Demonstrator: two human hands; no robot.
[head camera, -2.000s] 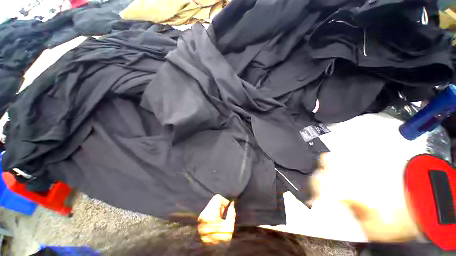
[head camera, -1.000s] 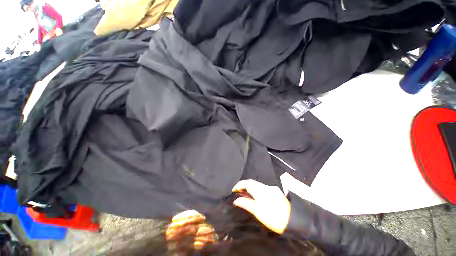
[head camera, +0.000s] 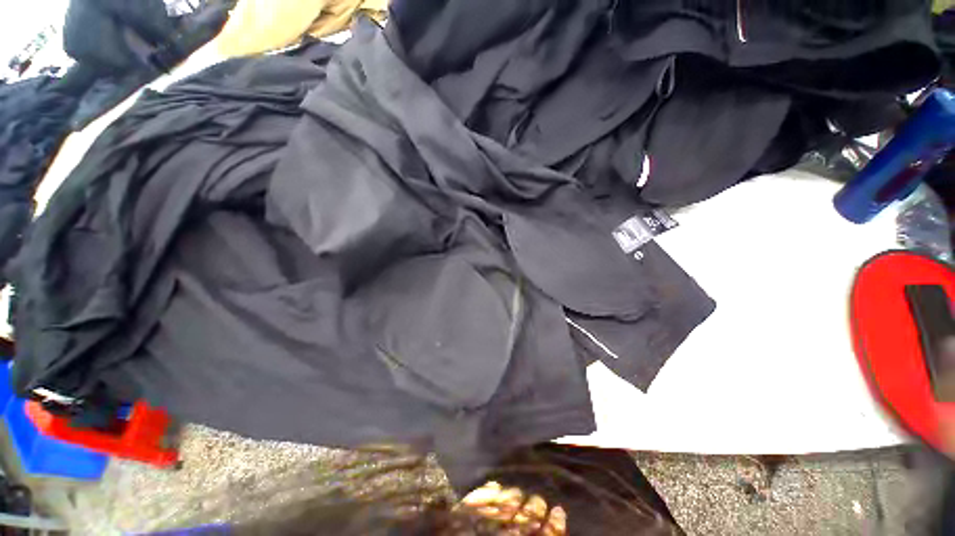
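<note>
A large black garment (head camera: 440, 335) lies creased over the white table, its front edge hanging over. A narrow part of it runs down to my left hand (head camera: 511, 507), which is at the bottom edge, partly cut off. Its curled fingers appear closed on the cloth; the fingertips are not clear. My right hand (head camera: 947, 361) is at the far right edge, blurred and mostly cut off, at the black phone (head camera: 930, 330) on the red round mat (head camera: 880, 314). A pale label (head camera: 643, 230) and a thin light line (head camera: 592, 337) show on the garment.
More black garments (head camera: 817, 47) are heaped at the back. A blue bottle (head camera: 895, 162) lies tilted beside clear plastic (head camera: 924, 225) at the right. Tan cloth (head camera: 278, 23) is behind. Red (head camera: 152, 434) and blue (head camera: 52, 445) plastic pieces are at lower left, above speckled floor (head camera: 723, 487).
My right hand has left the garment's front edge and moved to the right edge of view. My left hand now shows lower and further right than one second ago.
</note>
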